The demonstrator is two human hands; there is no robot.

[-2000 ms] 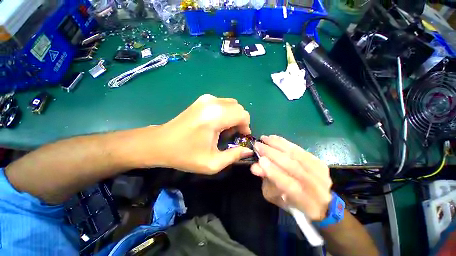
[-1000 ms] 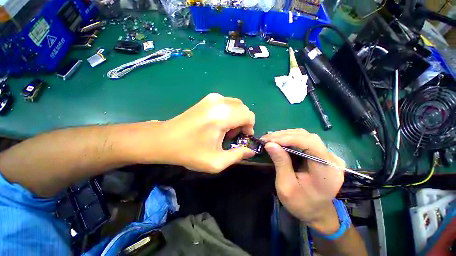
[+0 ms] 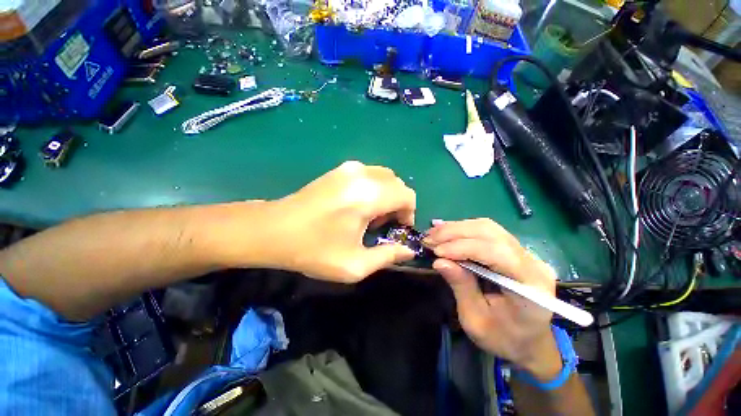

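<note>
My left hand (image 3: pixel 349 223) holds a small dark electronic module (image 3: pixel 401 236) with gold and white bits between thumb and fingers, over the bench's near edge. My right hand (image 3: pixel 496 280) meets it from the right, fingertips at the module's right side. It holds silver tweezers (image 3: pixel 532 297), whose broad end points down to the right. The tweezer tips are hidden by the fingers and module.
Green bench mat (image 3: pixel 268 166). White coiled cable (image 3: pixel 236 111) and loose modules lie left. Blue bin (image 3: pixel 390 50) stands at the far edge. Crumpled white tissue (image 3: pixel 471 151), black pen-like tool (image 3: pixel 512 183), thick black corded tool (image 3: pixel 548 154) and fan (image 3: pixel 691 197) are right.
The tweezers' broad end has turned from downwards to up and right, then slightly lower, with its flat face now showing. My left hand keeps its hold on the module. The view has shifted slightly.
</note>
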